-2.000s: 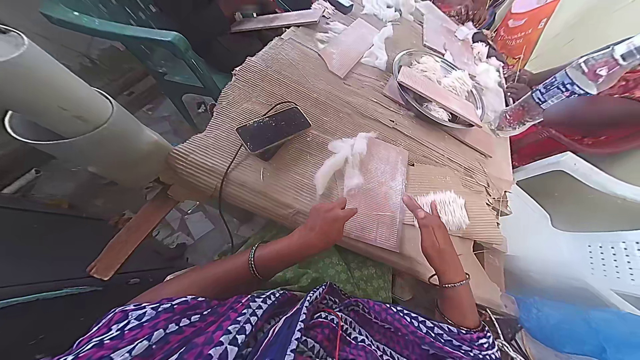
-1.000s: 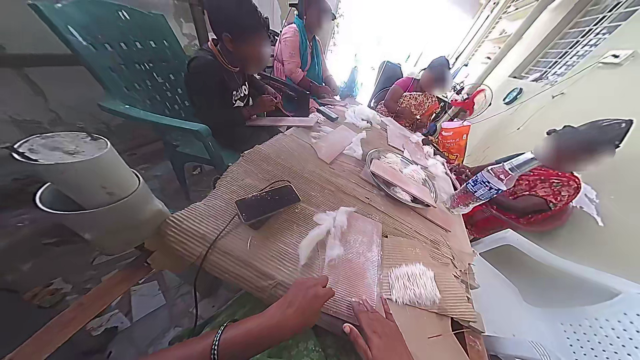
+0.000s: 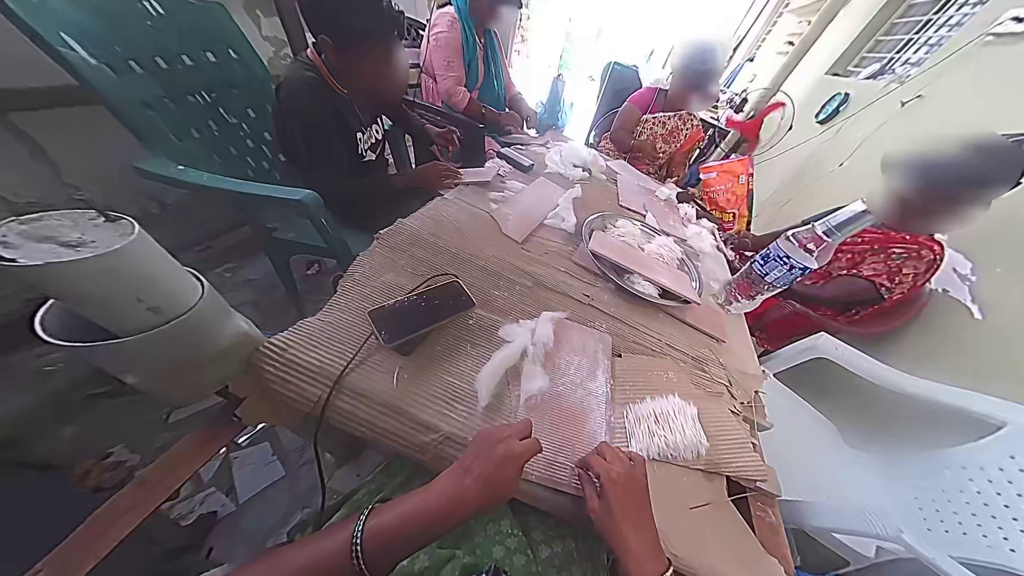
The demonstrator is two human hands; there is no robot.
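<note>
A ribbed, pinkish board (image 3: 570, 392) lies on the corrugated cardboard near the table's front edge. My left hand (image 3: 498, 464) rests at its lower left with the fingers curled; whether they pinch anything is too small to tell. At the board's lower right corner is my right hand (image 3: 616, 488), fingers bent, its tips hiding the corner. Loose white cotton (image 3: 520, 352) lies over the board's upper left part. Just right of the board, a pile of thin white cotton wicks (image 3: 666, 428) sits on a separate cardboard piece.
A phone (image 3: 422, 314) with a cable lies left of the board. Beyond are a steel plate (image 3: 592, 232) with wicks, a plastic bottle (image 3: 792, 260) and more boards (image 3: 528, 210). Several people sit around the table. A white chair (image 3: 888, 416) stands right, a green chair (image 3: 232, 184) left.
The view has tilted up, showing more of the people. My right hand, earlier raised with spread fingers beside the board, is now lower, with its fingers bent at the board's corner.
</note>
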